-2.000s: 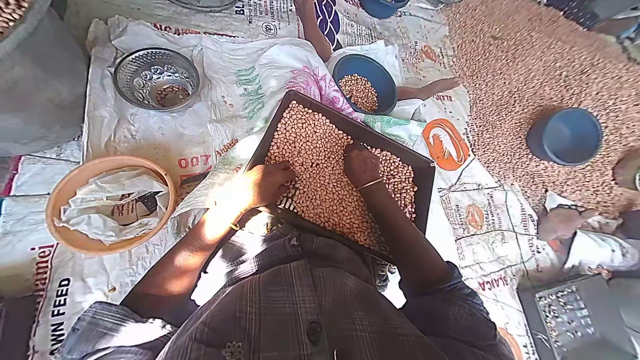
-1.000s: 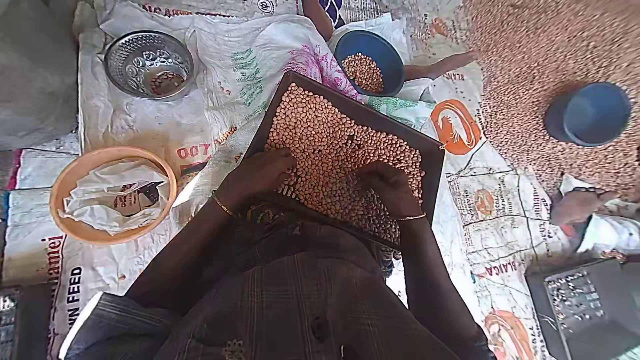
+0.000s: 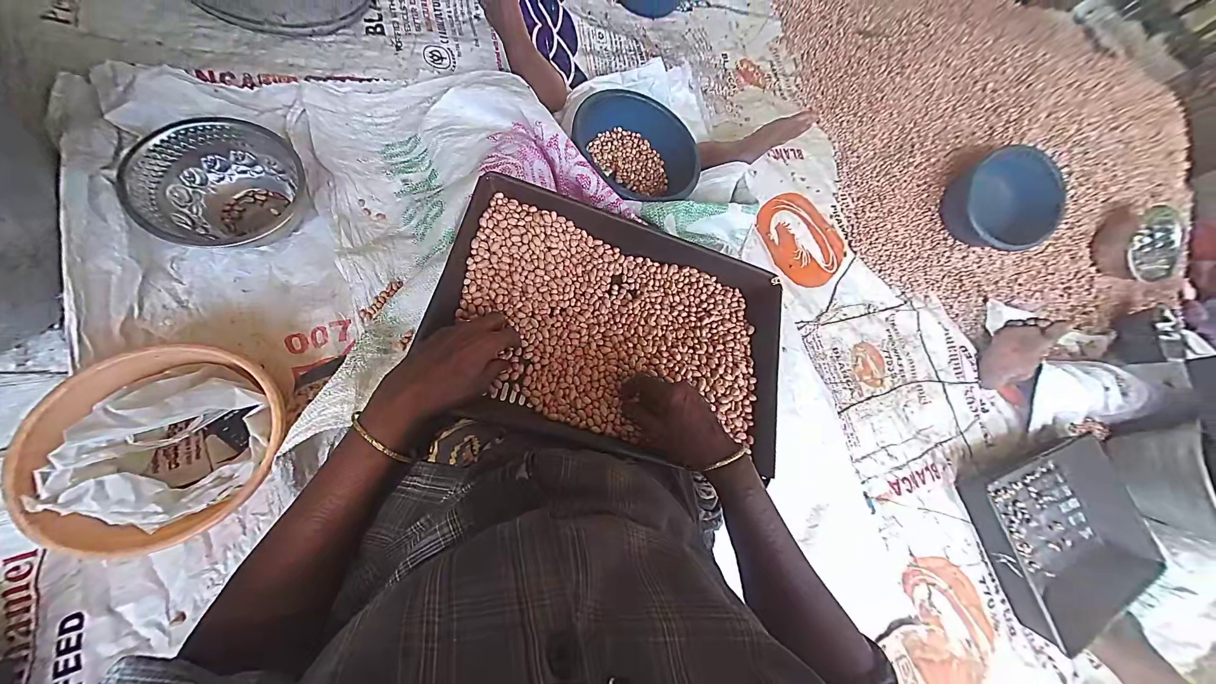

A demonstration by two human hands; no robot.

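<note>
A dark rectangular tray point(image 3: 771, 380) rests tilted across my lap, spread with shelled nuts or beans point(image 3: 570, 304) that look like peanuts. My left hand point(image 3: 465, 359) lies at the tray's left side, its fingertips on the nuts beside a small patch of slots in the tray floor. Near the lower right part of the tray, my right hand point(image 3: 676, 418) has its fingers curled down into the nuts. Whether either hand pinches any nuts is hidden. Each wrist wears a thin bangle.
Woven sacks cover the ground. Beyond the tray stands a blue bowl point(image 3: 682, 142) holding nuts; a patterned metal bowl point(image 3: 152, 157) and an orange basin point(image 3: 275, 418) are leftward. Rightward are a nut heap point(image 3: 912, 104), a blue bucket point(image 3: 1007, 199), another tray point(image 3: 1092, 570) and other people's limbs.
My right hand has moved from the upper right part of the nuts toward the tray's near edge. My left hand stays at the left side. A metal bowl now shows beside the nut heap.
</note>
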